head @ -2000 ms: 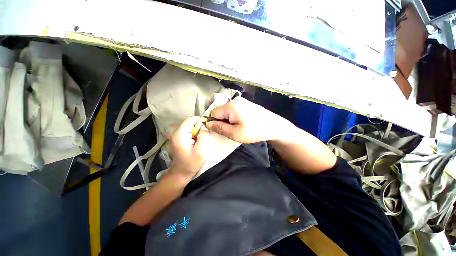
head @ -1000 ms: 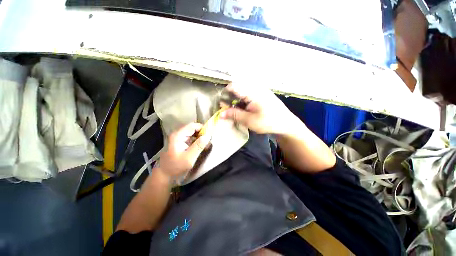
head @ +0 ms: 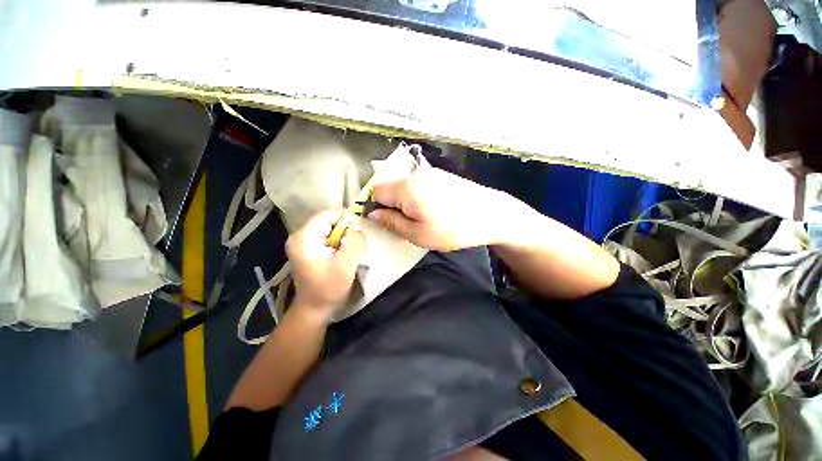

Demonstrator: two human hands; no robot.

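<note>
A beige fabric piece (head: 311, 167) lies over my lap and hangs below the table edge, with narrow straps at its left. A yellow strip (head: 341, 227) runs along it between my hands. My left hand (head: 324, 261) pinches the strip and fabric from the left. My right hand (head: 410, 203) is closed around dark thread snips (head: 368, 207), with only their tip showing beside the strip. The rest of the snips is hidden in the fist.
The white table edge (head: 297, 67) crosses just above my hands. Beige pieces (head: 90, 198) hang at the left. Tangled straps (head: 703, 297) and fabric lie at the right. A grey apron (head: 406, 360) covers my lap.
My right hand has moved down and left, close to my left hand, and the dark snips tip now shows by the yellow strip. A shorter stretch of strip shows between the hands.
</note>
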